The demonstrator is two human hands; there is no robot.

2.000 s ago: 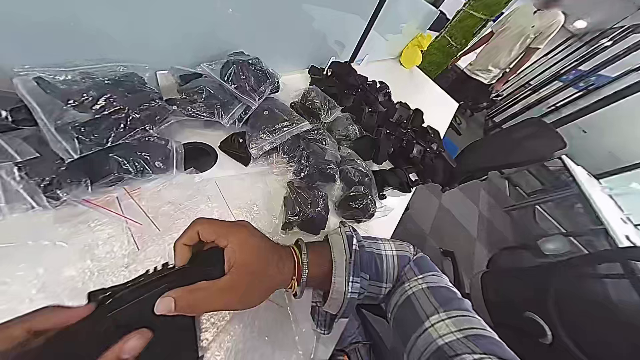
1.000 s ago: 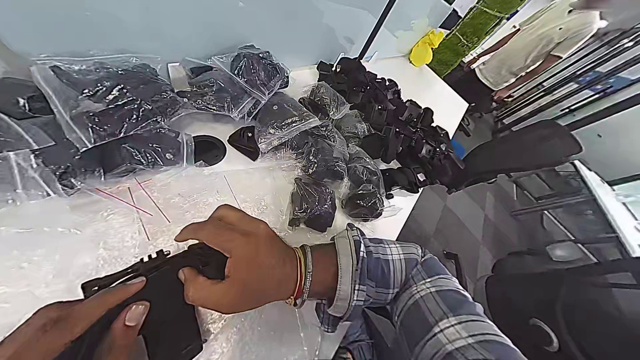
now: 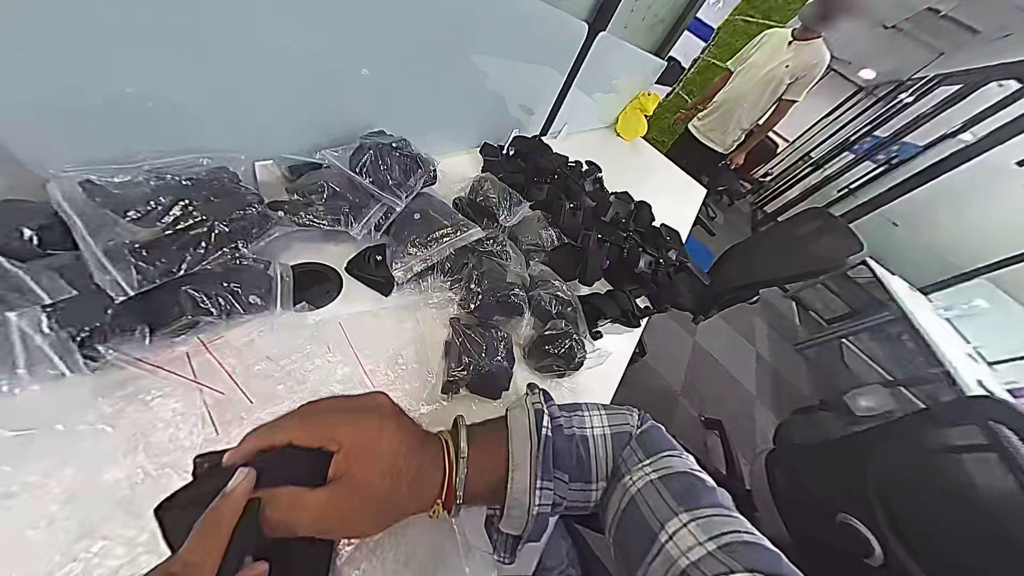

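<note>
My right hand [image 3: 344, 468], in a plaid sleeve with thin bracelets at the wrist, grips a black part [image 3: 276, 472], seemingly plastic, at the lower left. My left hand [image 3: 212, 528] shows only partly at the bottom edge; its fingers lie on the same part, which both hands hold. Beneath them spread clear plastic bags [image 3: 104, 448] with red zip strips. Just beyond lie a black part in a clear bag [image 3: 478, 358], a loose black triangular piece [image 3: 372, 269] and a black round piece [image 3: 316, 285].
Bagged black parts [image 3: 184, 216] stretch along the white table [image 3: 672, 180]. A pile of unbagged black parts [image 3: 592, 216] lies at its right side. A yellow item [image 3: 636, 116] rests at the far corner. Black chairs [image 3: 784, 256] stand right; a person [image 3: 752, 88] stands beyond.
The black part in my hands has been turned and shifted, and its toothed edge no longer shows. My left hand has moved lower, mostly out of view.
</note>
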